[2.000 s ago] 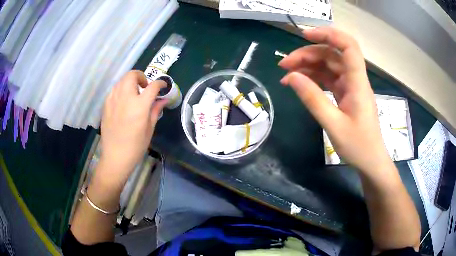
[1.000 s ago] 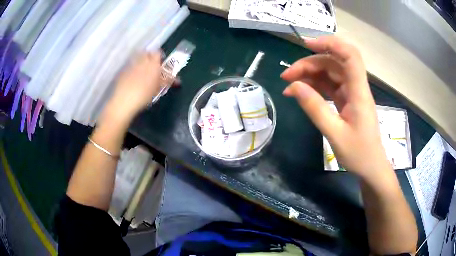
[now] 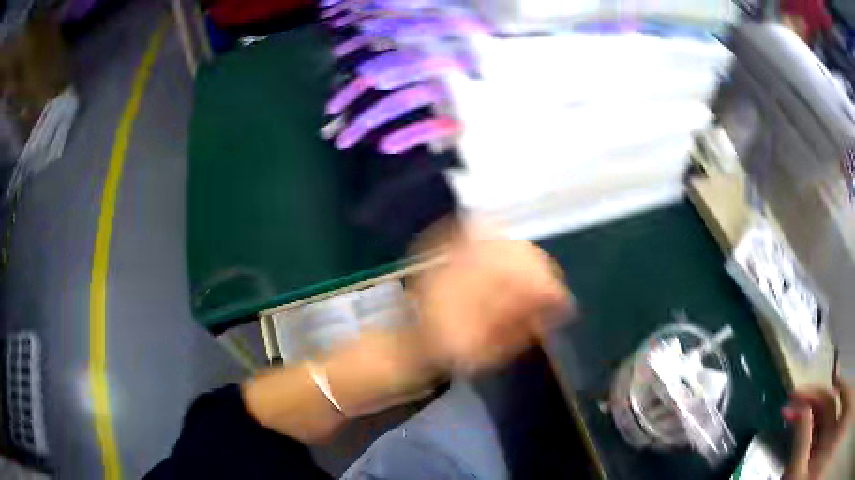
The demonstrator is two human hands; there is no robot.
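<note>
The round clear tub (image 3: pixel 621 398) stands on the green bench at lower right, blurred. White label pieces and rolls fill it, and a clear plastic bag of labels (image 3: pixel 698 417) lies slanted across its top and over its rim. My left hand (image 3: pixel 492 300) is strongly blurred at the bench's front edge, left of the tub; its fingers and anything in them cannot be made out. My right hand (image 3: pixel 820 427) is at the right edge, partly cut off, fingers apart with nothing visible in them. A shallow box (image 3: pixel 757 464) shows partly beside it.
Stacked white sheets (image 3: pixel 581 131) with purple-pink ends stand behind my left hand. An open compartment with white contents (image 3: pixel 347 323) is below the bench edge. A white shallow box (image 3: pixel 778 286) sits on the raised ledge. Grey floor with a yellow line (image 3: pixel 105 244) lies left.
The view has swung left, so the tub now shows at lower right. The plastic bag, earlier on the bench, now lies over the tub. My left hand is at the bench's front edge.
</note>
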